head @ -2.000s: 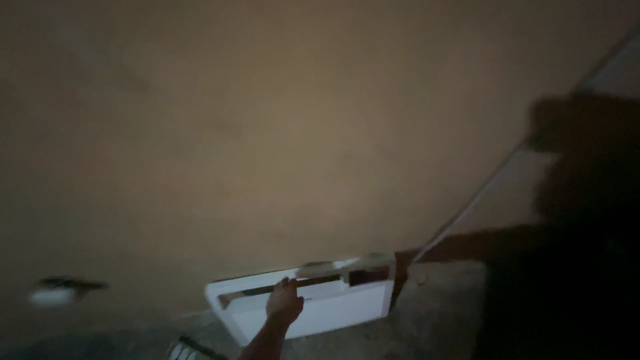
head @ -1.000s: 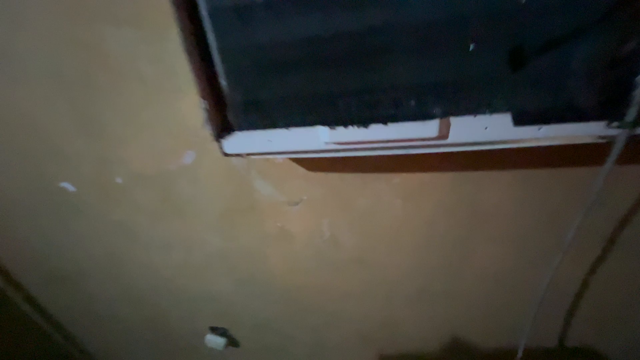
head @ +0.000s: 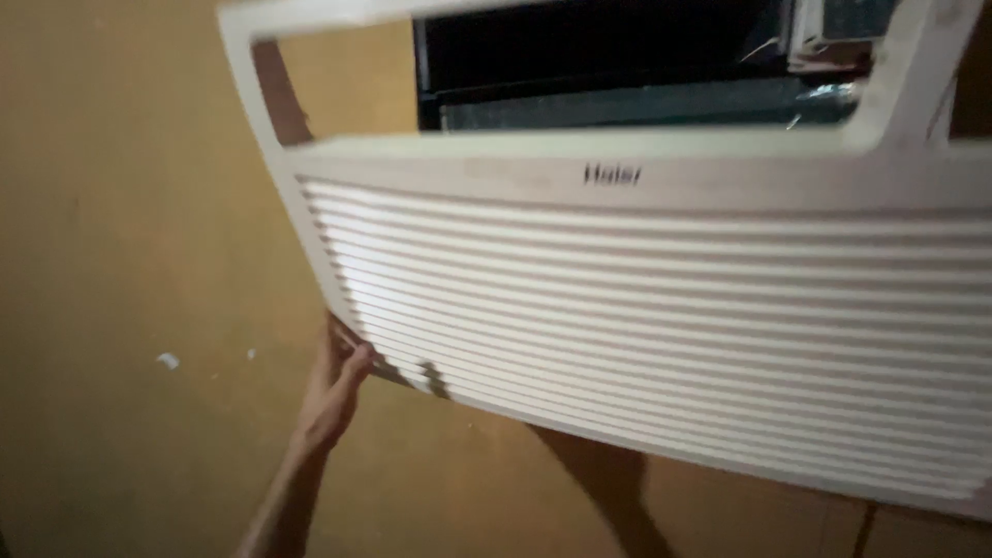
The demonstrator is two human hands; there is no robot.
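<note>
The white plastic front panel of a Haier window air conditioner (head: 620, 294), with a louvred grille and an open slot along its top, is held up tilted in front of the wall. My left hand (head: 341, 387) grips its lower left corner, thumb on the front edge. My right hand is out of view. Through the slot shows the dark opening of the air conditioner's body (head: 604, 46), with a metallic strip along its lower part.
A yellowish painted wall (head: 155, 232) with small white chipped spots (head: 168, 360) lies behind and to the left. Shadows fall on the wall below the panel. A dark thin line, perhaps a cable (head: 864, 531), runs down at the lower right.
The panel now stands raised before the dark unit, which showed uncovered a second ago. Two seconds ago a hand was on a white slotted panel low by the floor. The view has shifted greatly.
</note>
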